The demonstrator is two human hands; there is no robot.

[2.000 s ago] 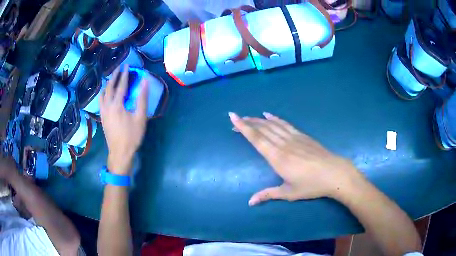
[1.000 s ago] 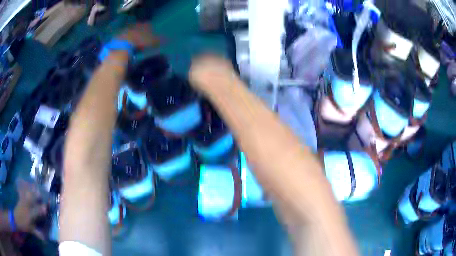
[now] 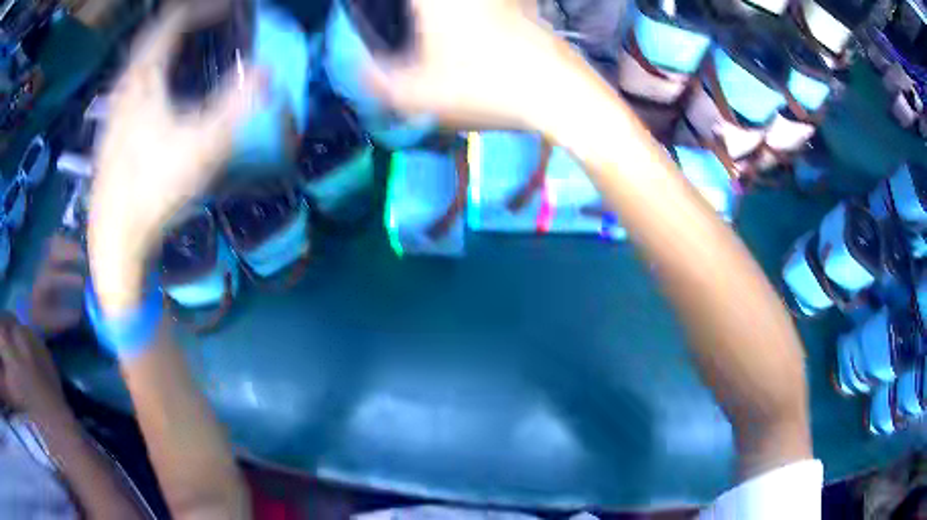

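My left hand (image 3: pixel 152 152), blurred and with a blue band at the wrist, is around a light-blue speaker with a dark face (image 3: pixel 276 76) at the upper left. My right hand (image 3: pixel 468 71), also blurred, is on a second light-blue speaker (image 3: pixel 351 61) at the top, its fingers at the speaker's lower side. Both speakers look raised above the others. Below them a row of lit speakers (image 3: pixel 427 203) lies end to end, with green, yellow, pink and blue glows at the joins. My right forearm hides part of the row.
Unlit speakers (image 3: pixel 264 236) stand grouped at the left. More light-blue speakers (image 3: pixel 849 244) are grouped at the right. Blue and pink speakers (image 3: pixel 747 86) are stacked at the back right. The green tabletop (image 3: pixel 457 366) has its edge near me. Another person's arm (image 3: pixel 41 386) is at the lower left.
The view has tilted down from the back of the bench. My hands were reaching far back, their grip unclear; now they are nearer, with a speaker at each.
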